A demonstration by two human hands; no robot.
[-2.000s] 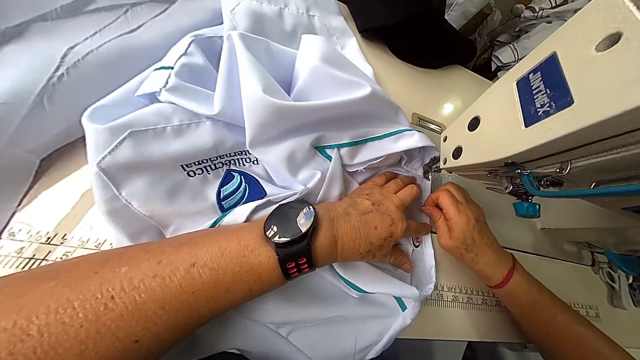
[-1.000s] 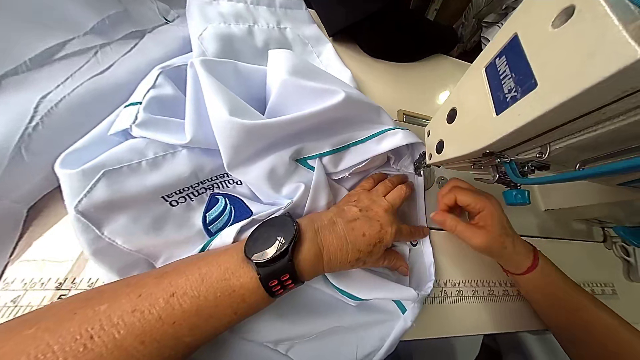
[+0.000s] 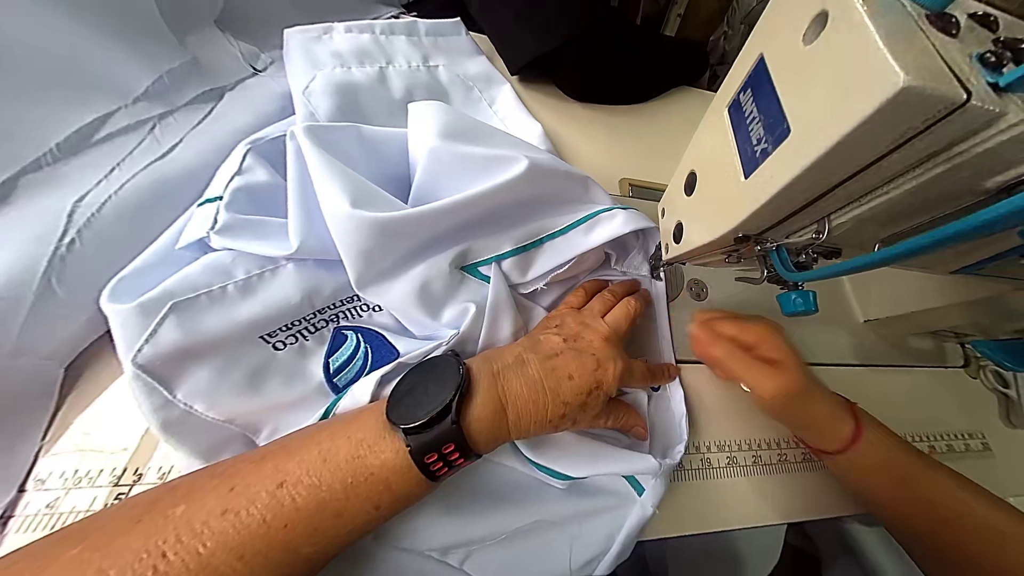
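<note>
A white garment (image 3: 360, 184) with teal piping and an embroidered badge spreads over the table of a sewing machine (image 3: 832, 104). Its hemmed edge runs under the machine's presser foot (image 3: 657, 262). My left hand (image 3: 588, 360), wearing a black watch (image 3: 426, 392) at the wrist, lies flat on the garment near that edge with fingers spread. Just right of the edge, my right hand (image 3: 748, 352) is raised over the table, blurred, its fingers bent together. No thing shows in it, though the blur leaves its fingertips unclear.
A printed ruler scale (image 3: 732, 460) runs along the table's near side. Loose white cloth (image 3: 104, 120) with frayed edges fills the left. Dark cloth (image 3: 600, 56) lies at the back. A blue knob (image 3: 798, 302) and blue tube (image 3: 904, 244) are on the machine.
Two seconds ago my right fingers were at the garment's edge beside my left hand; they have moved off to the right. My left hand has stayed on the cloth.
</note>
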